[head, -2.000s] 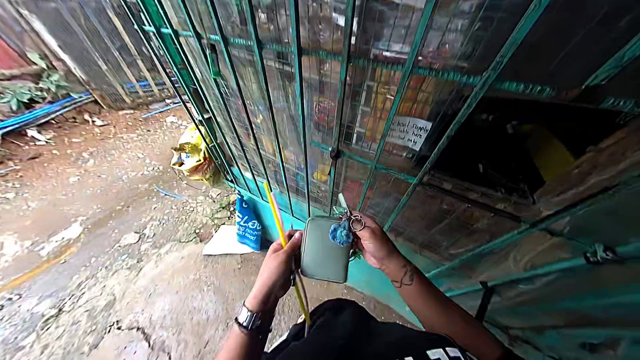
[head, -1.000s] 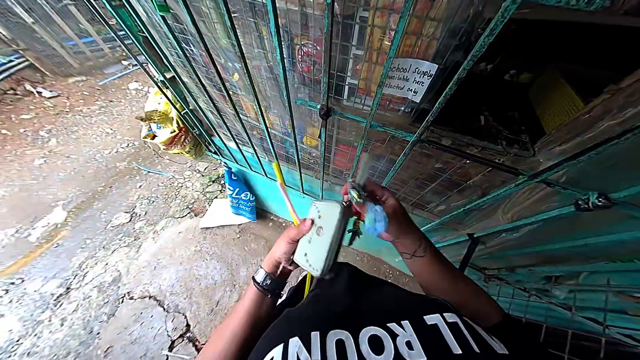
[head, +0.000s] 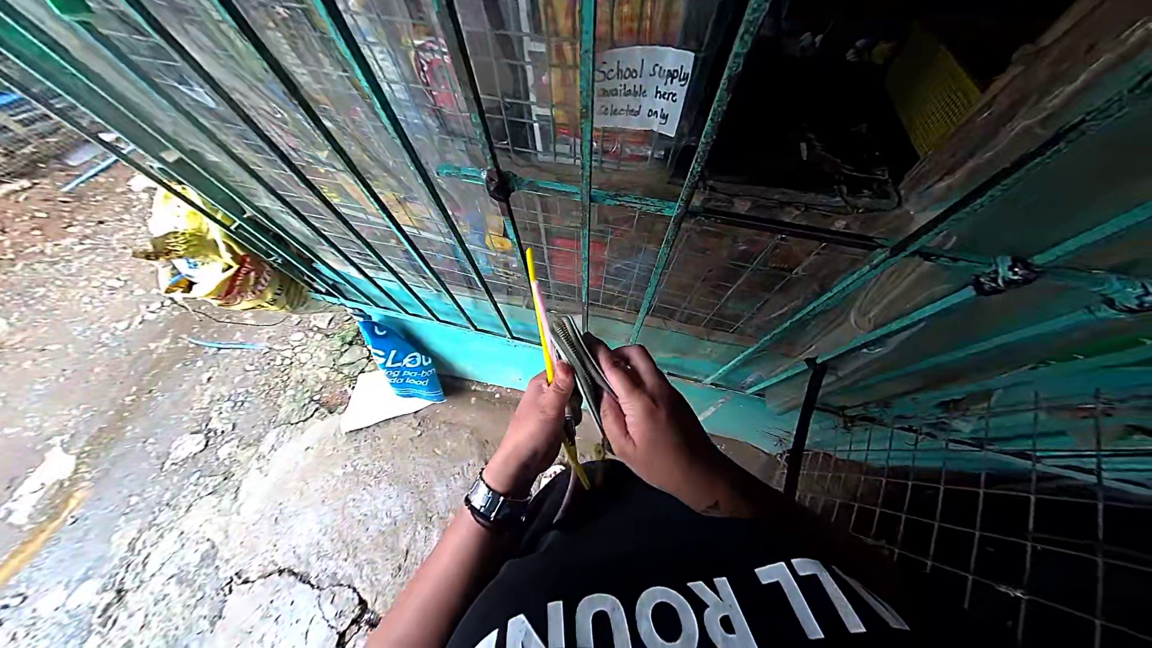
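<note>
Both my hands meet in front of my chest around a grey-green zip wallet (head: 585, 369), now turned edge-on with its zip side showing. My left hand (head: 537, 423), with a metal-banded watch (head: 495, 500) on the wrist, grips the wallet's left side and also a thin yellow stick-like item (head: 541, 315) that points up toward the grille. My right hand (head: 652, 418) holds the wallet from the right, fingers curled over its top. The keys and the blue fluffy charm are hidden from view.
A green metal grille (head: 585, 180) stands close in front, with a handwritten paper sign (head: 642, 90) behind it and a dark opening (head: 810, 108) at right. A blue plastic bag (head: 400, 360) and a yellow sack (head: 216, 252) lie along its base. The concrete ground (head: 297, 513) is cracked.
The wallet has turned from showing its broad face to edge-on. My right hand has moved from the keys and charm onto the wallet. The view has shifted closer to the grille.
</note>
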